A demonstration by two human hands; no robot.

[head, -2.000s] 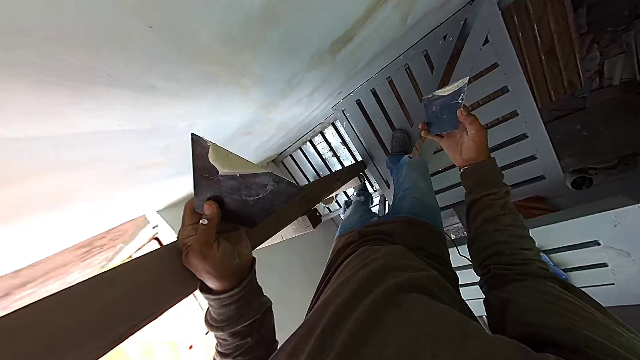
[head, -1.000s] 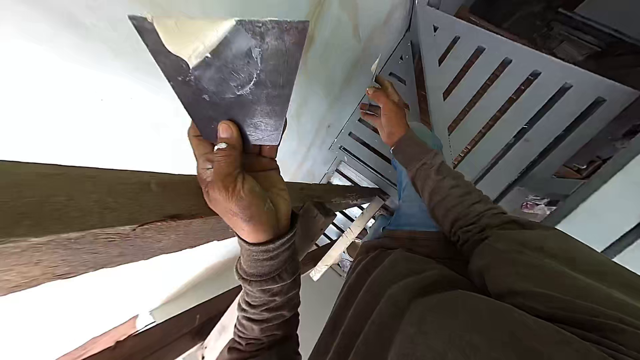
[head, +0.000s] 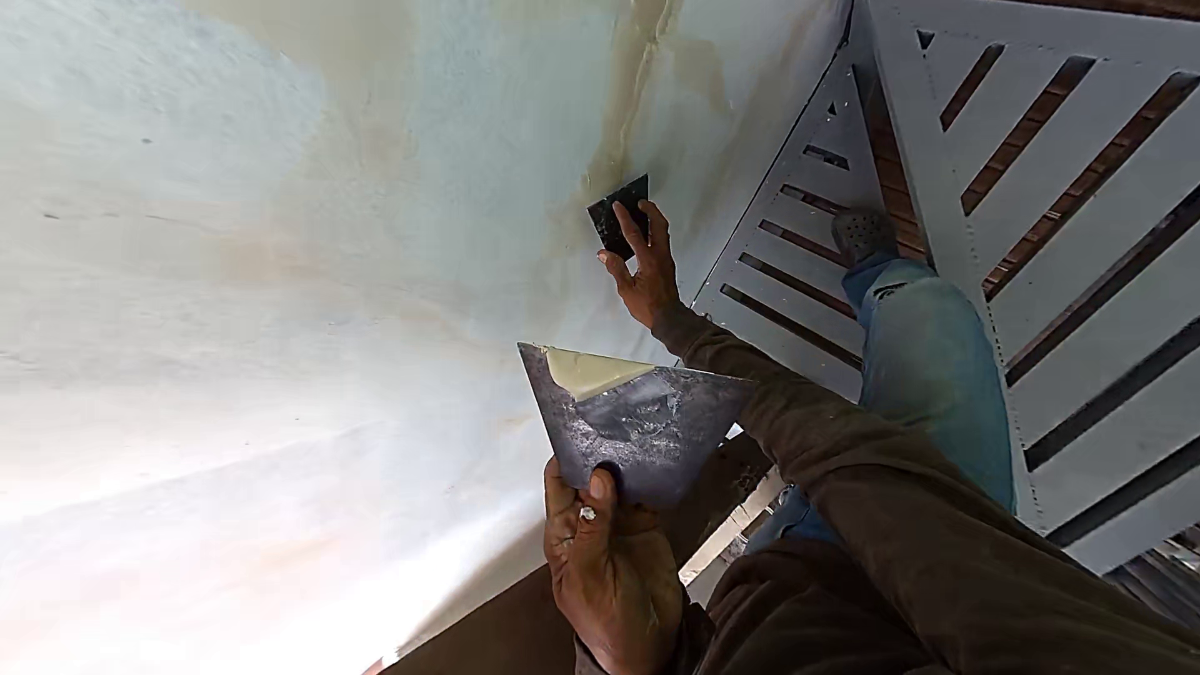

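Observation:
My left hand [head: 614,562] grips a wide, dark trapezoid spreader plate [head: 637,422] at its narrow lower edge, thumb on the near face. Cream filler paste [head: 591,372] lies along the plate's upper left edge. Farther out, my right hand [head: 647,267] presses a smaller dark scraper blade [head: 621,217] flat on the pale wall [head: 422,281]. Its fingers are spread over the blade. Just above the blade, a tan streak of filler [head: 633,103] runs up the wall, with a raised ridge in it.
Grey slatted metal panels [head: 947,216] stand at the right, with dark slots. My jeans-clad leg and a perforated shoe [head: 862,234] are over them. A dark beam [head: 506,623] crosses below my left hand, and a light wooden strip [head: 731,530] lies beside my body.
My right hand has come to the wall with the small blade, which was held up away from it two seconds ago. My left hand still holds the filler-loaded plate. The view has shifted strongly.

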